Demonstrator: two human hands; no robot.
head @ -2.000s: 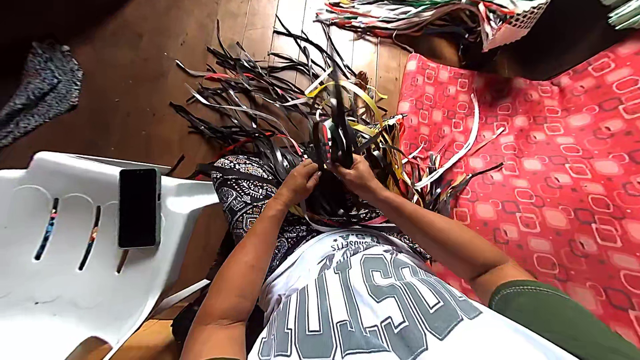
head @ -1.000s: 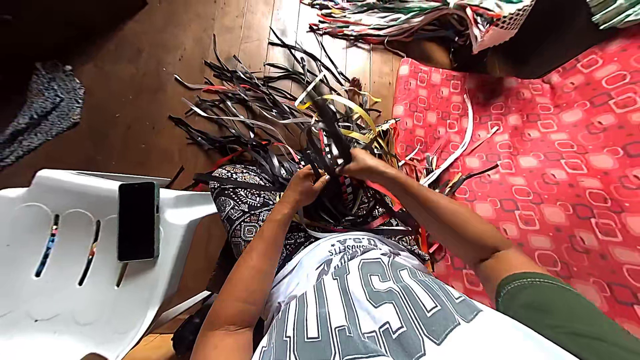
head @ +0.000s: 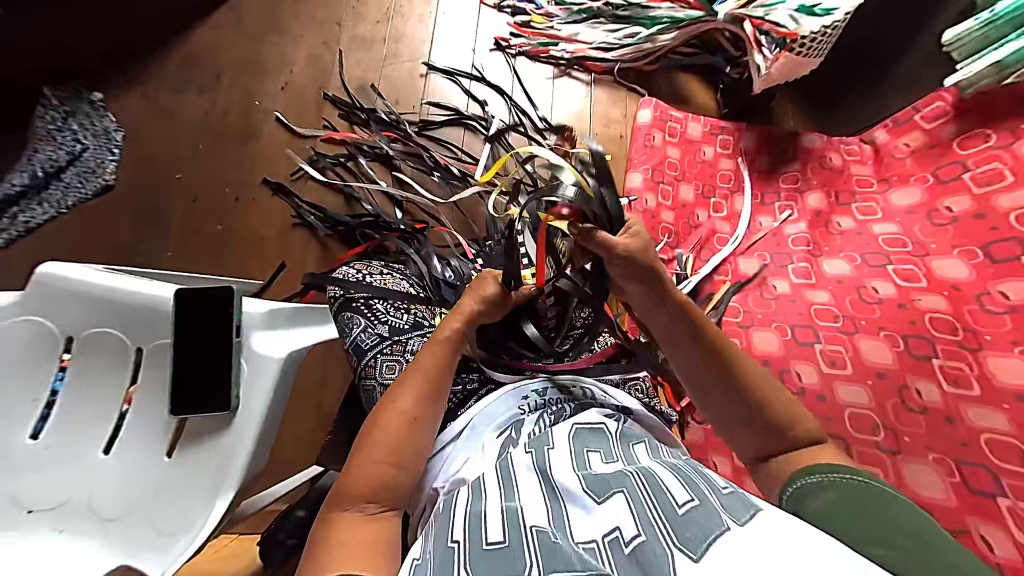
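Observation:
A large bunch of long flat strips (head: 432, 176), mostly black with some white, red and yellow, lies across my lap and fans out over the floor. My left hand (head: 492, 300) pinches black and red strips at the near side of the bunch. To its right and a little farther off, my right hand (head: 624, 252) grips a bundle of black strips that loops upward. Between the hands, a piece with a black-and-white checked weave (head: 524, 248) partly shows. Overlapping strips hide most of it and several fingertips.
At the left, a white plastic chair (head: 96, 496) bears a dark phone (head: 204, 350). A red patterned sheet (head: 864, 304) covers the right side. More coloured strips (head: 624, 36) lie beyond, beside a white perforated container (head: 808, 48). A speckled grey cloth (head: 72, 160) is at far left.
The upright black strips in my right hand have fanned into a loop, and that hand has moved away from my left. Red and yellow strips now show between the hands.

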